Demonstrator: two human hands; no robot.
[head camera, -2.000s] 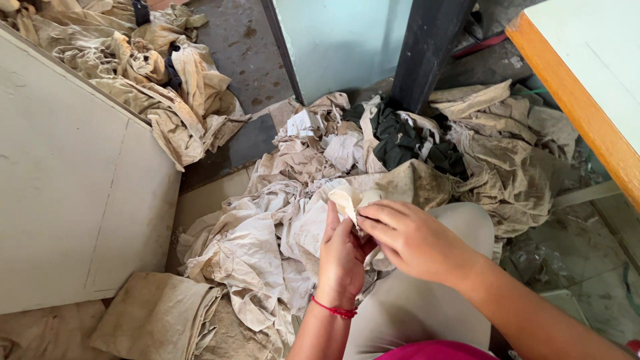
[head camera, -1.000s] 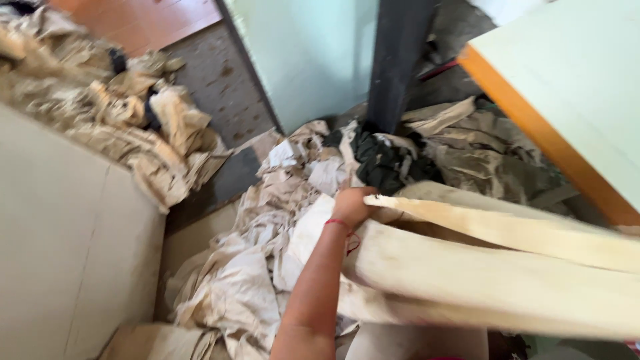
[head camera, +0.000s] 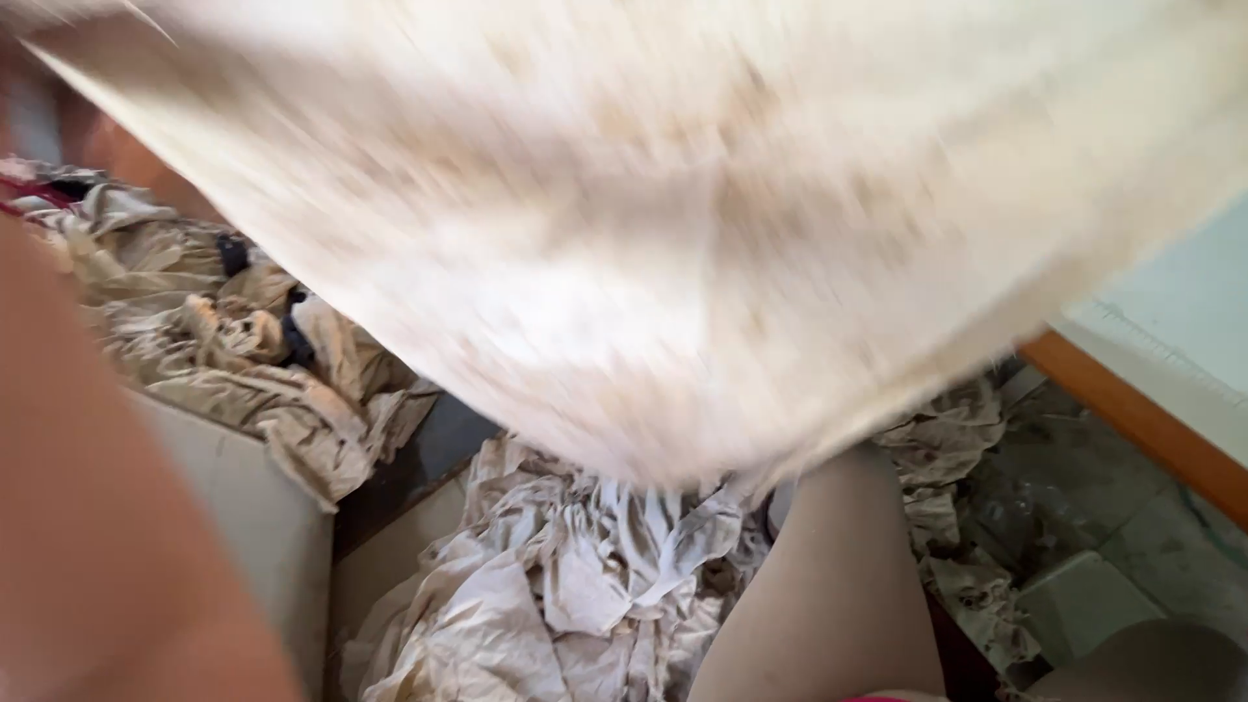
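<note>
A large stained off-white cloth (head camera: 624, 244), blurred by motion, hangs raised across the upper part of the head view. My left forearm rises along the left edge, with a red bracelet near the wrist; the left hand itself is outside the frame or hidden at the cloth's upper left corner. My right hand cannot be seen. Beneath the cloth's lower edge lies a heap of crumpled pale rags (head camera: 585, 595), just left of my leg in light trousers.
Another rag pile (head camera: 263, 341), with dark pieces in it, lies at the left behind a pale panel (head camera: 244, 487). A light table with an orange-brown edge (head camera: 1141, 419) stands at the right. More rags (head camera: 946, 439) lie on the floor between my leg and that table.
The cloth, stretched out to the right a second ago, is now raised and spread before the camera. My left arm has moved up and to the left. The view has shifted.
</note>
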